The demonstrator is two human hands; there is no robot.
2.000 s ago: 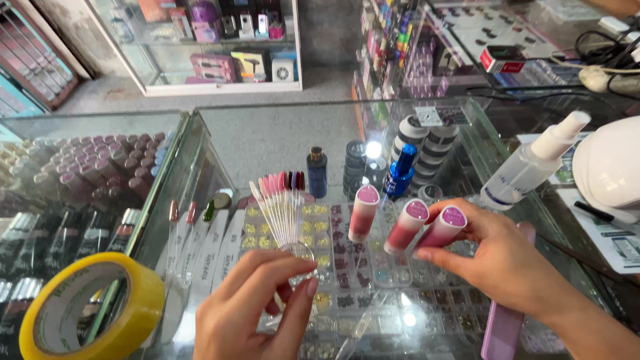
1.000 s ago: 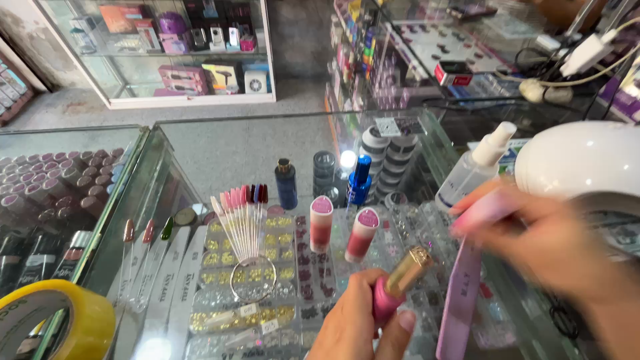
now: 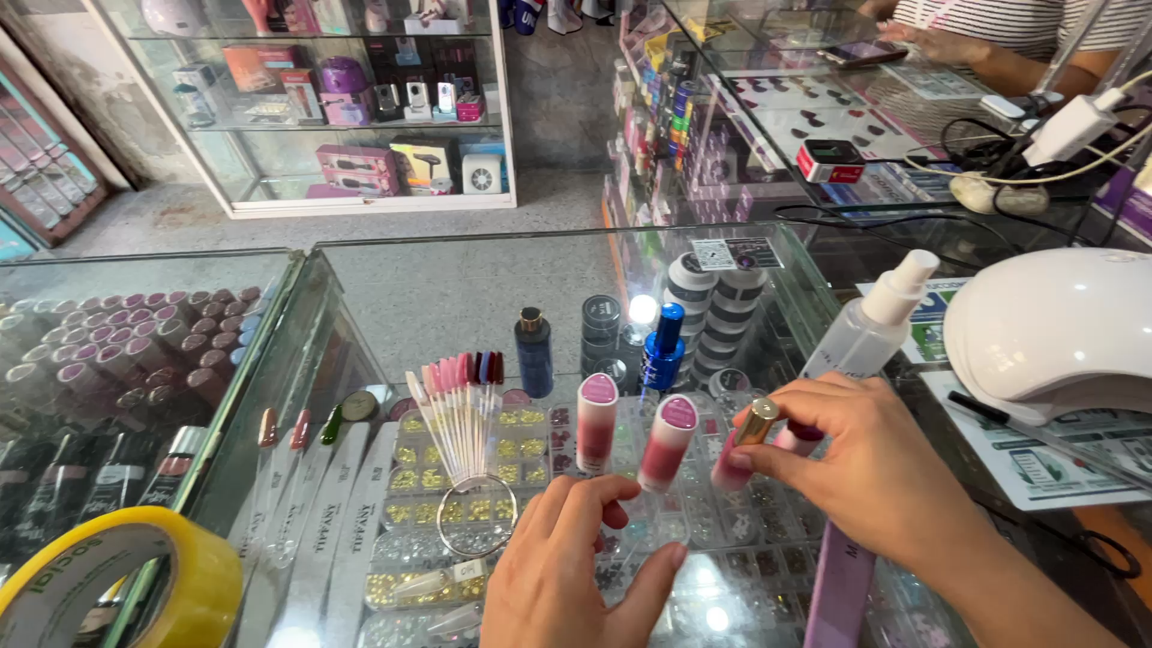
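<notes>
My right hand (image 3: 846,459) grips a pink bottle with a gold cap (image 3: 758,423) between thumb and fingers, just right of two red-and-white nail polish bottles (image 3: 668,443) (image 3: 596,423) standing on the glass counter. Another pink piece shows partly under its fingers. My left hand (image 3: 576,562) is held over the glass with thumb and fingers apart, empty, in front of those two bottles. Left of them lies a fan of nail colour swatch sticks (image 3: 463,423) on a metal ring. A blue polish bottle (image 3: 664,351) and a dark bottle (image 3: 534,353) stand behind.
At the left are a roll of yellow tape (image 3: 202,576) and nail files (image 3: 337,504). To the right stand a white spray bottle (image 3: 868,319) and a white nail lamp (image 3: 1053,315); a purple file (image 3: 839,585) lies nearer. A co-worker's hand (image 3: 936,40) rests at the far counter.
The gold-capped bottle, in my left hand one second ago, is now in my right hand. My left hand has let go of it and opened.
</notes>
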